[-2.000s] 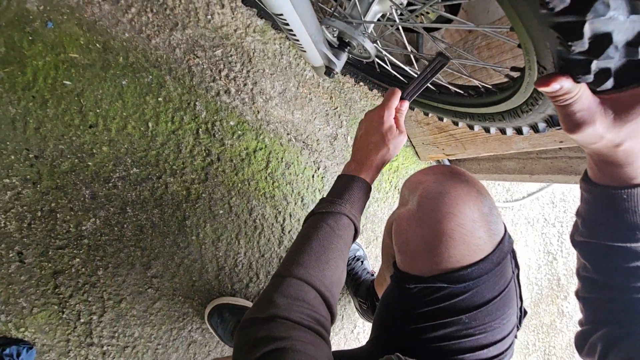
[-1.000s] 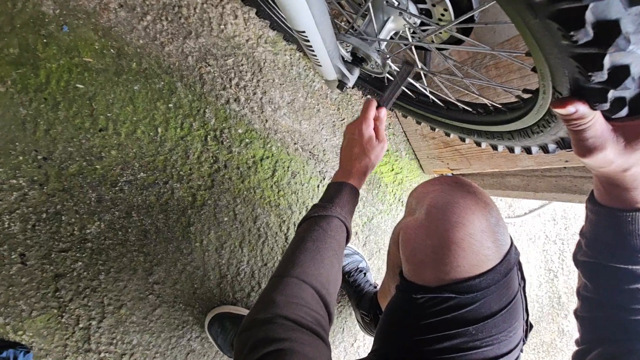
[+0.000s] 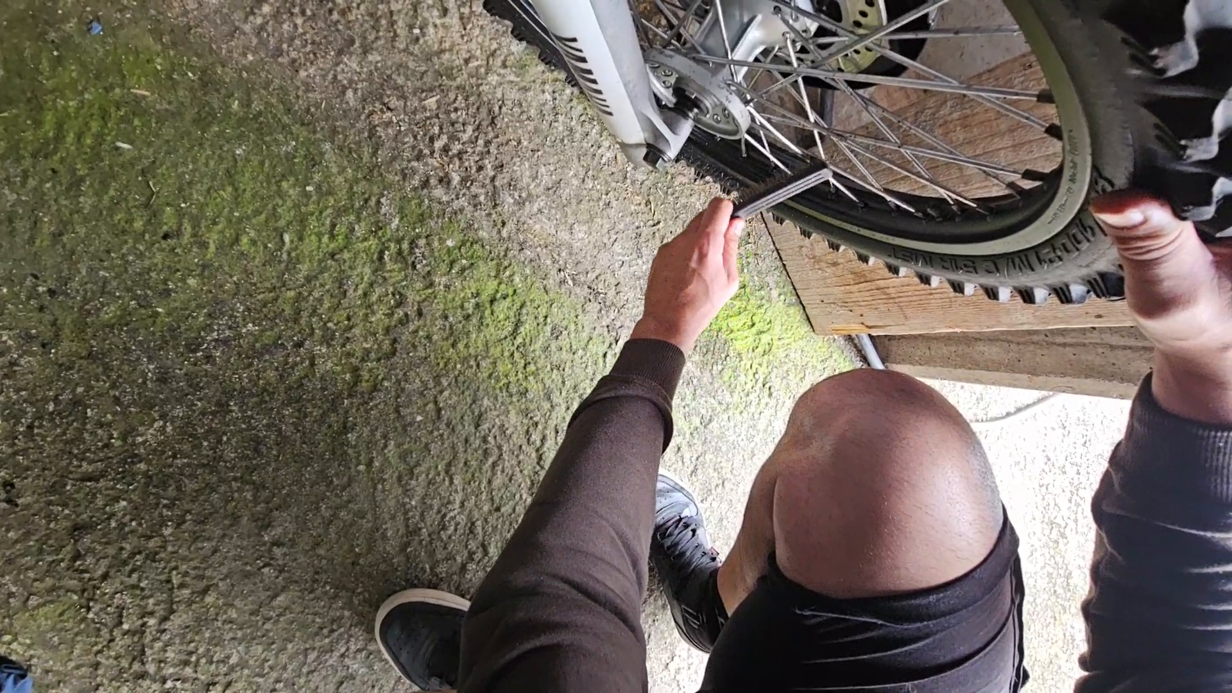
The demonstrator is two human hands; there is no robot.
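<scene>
At the upper right stands a spoked motorcycle wheel with a knobby tire [image 3: 1078, 231]. My left hand [image 3: 693, 269] holds one end of a dark brush-like tool [image 3: 784, 190], whose far end is over the lower rim and spokes [image 3: 876, 144]. My right hand [image 3: 1169, 269] grips the tire at the right edge of the view, thumb on the sidewall, its fingers hidden. Left of the hub [image 3: 707, 91] is the white fork leg [image 3: 602, 67], with a brake disc [image 3: 859, 29] behind the spokes.
Wooden boards [image 3: 857, 298] lie beneath the wheel, over a rough, mossy concrete floor [image 3: 289, 318]. My bare knee [image 3: 885, 481] is close below the boards. A thin cable [image 3: 1015, 411] runs near them. My shoes [image 3: 419, 630] are at the bottom; something blue [image 3: 12, 674] lies at the lower left corner.
My left hand has moved left and down relative to the wheel, and the tool with it, from the spokes toward the lower rim. The right hand stays on the tire.
</scene>
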